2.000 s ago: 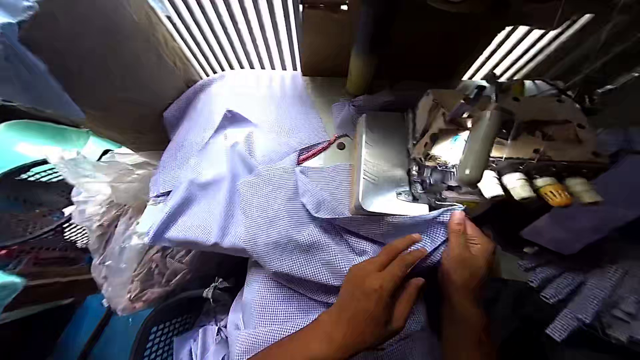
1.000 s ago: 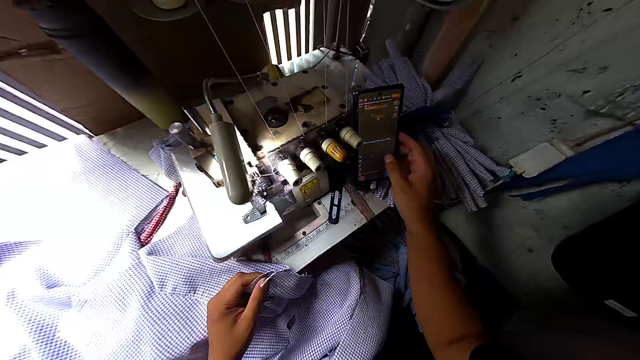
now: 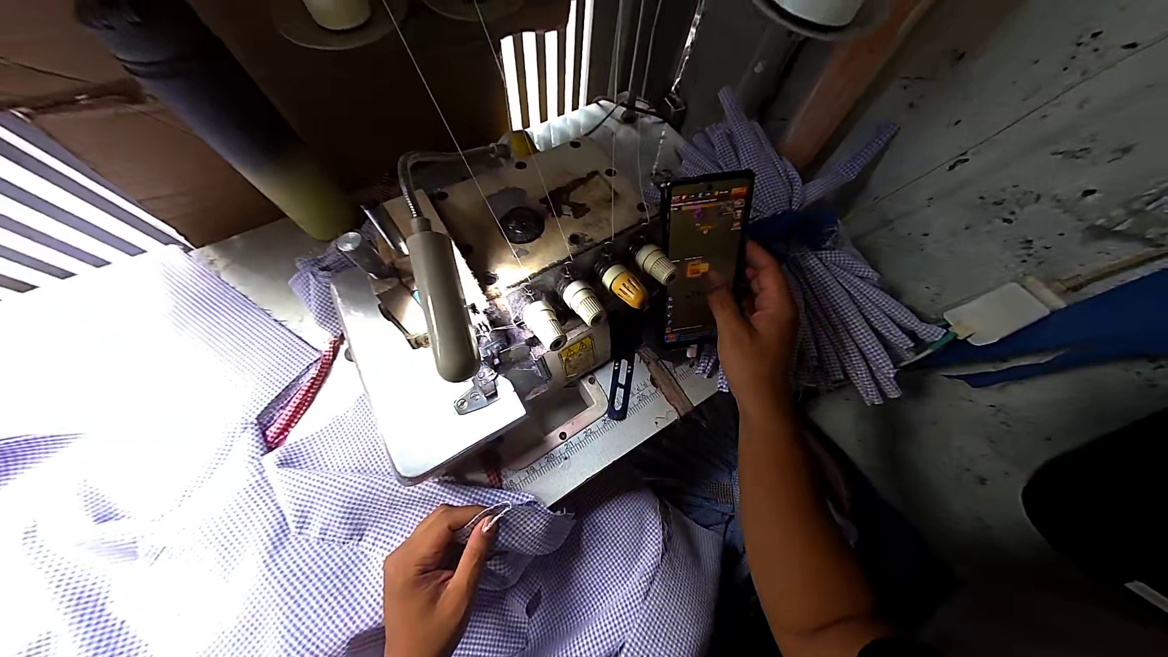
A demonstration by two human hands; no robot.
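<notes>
My left hand pinches the edge of a blue-and-white checked cloth between thumb and fingers, just in front of the sewing machine's metal plate. The cloth spreads over the left side and hangs at the front. My right hand is at a smartphone standing upright beside the overlock sewing machine; the thumb lies over the lit screen and the fingers are behind its right edge. Whether the phone also rests on a holder, I cannot tell. A lamp lights the needle area.
Tension dials line the machine's front, with threads running up from it. A ruler strip marks the table edge. Checked fabric strips hang behind the phone, near the grey wall. A dark pipe slants at the upper left.
My right hand has left the cloth beside the machine and moved right to the phone. My left hand stays on the cloth. The view has swung right.
</notes>
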